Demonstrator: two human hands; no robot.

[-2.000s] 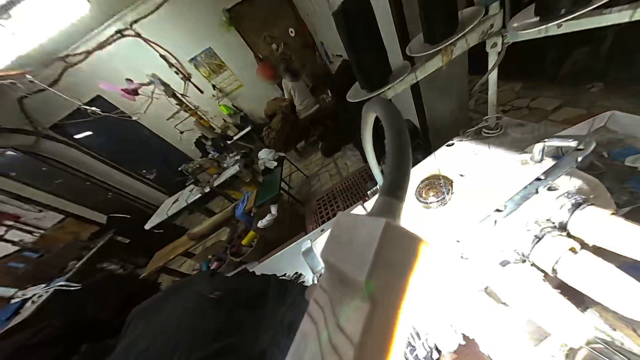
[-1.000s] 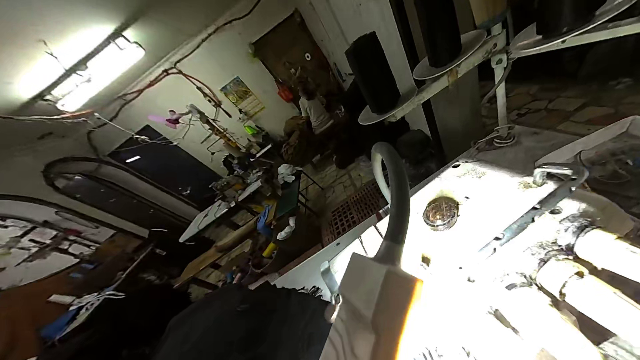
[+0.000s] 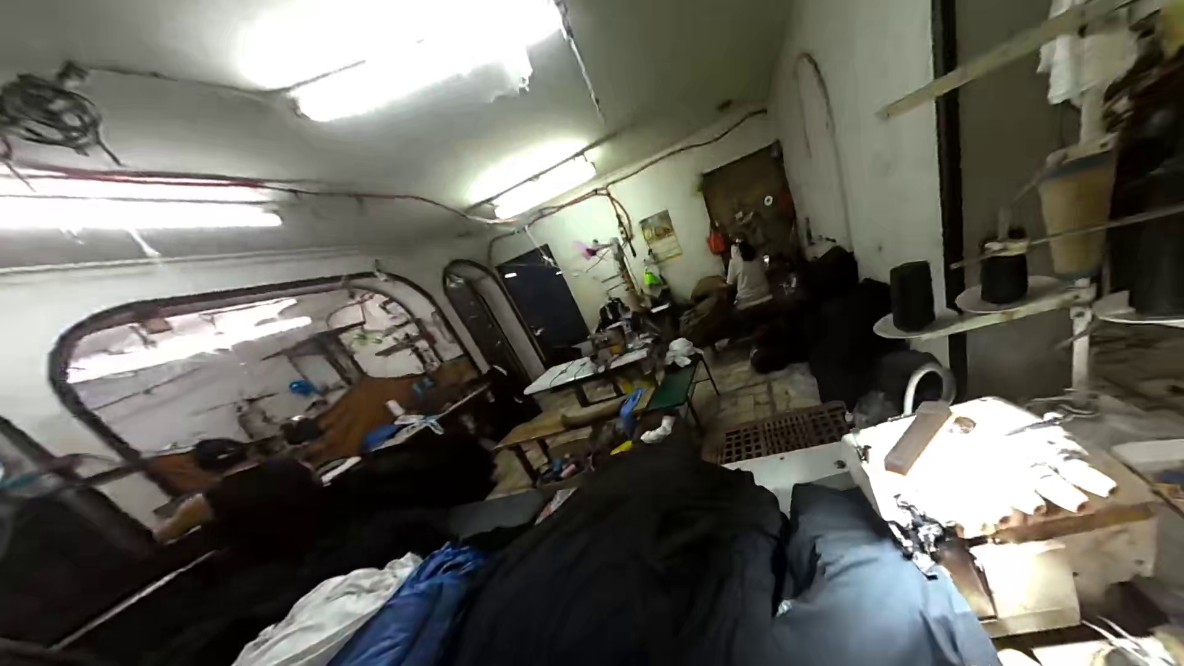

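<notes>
Neither my left hand nor my right hand shows in the head view. Dark fabric (image 3: 638, 546) lies heaped across the lower middle, with blue fabric (image 3: 416, 601) and white fabric (image 3: 324, 610) to its left. On the right, a brightly lit sewing machine (image 3: 980, 462) stands on its table, and blue-grey fabric (image 3: 860, 583) lies at its near side. Black thread cones (image 3: 913, 296) rest on a rack above the machine. What my hands hold or touch is hidden.
A green bench (image 3: 673, 388) and a white-topped table (image 3: 583, 372) stand farther back. A brown perforated crate (image 3: 782, 433) sits beyond the fabric. Near the far door is a seated person (image 3: 747, 277). A mirror-like framed opening (image 3: 250, 370) is at left.
The view has swung widely left and up from the machine, so the heaped fabric and the left side of the room now show.
</notes>
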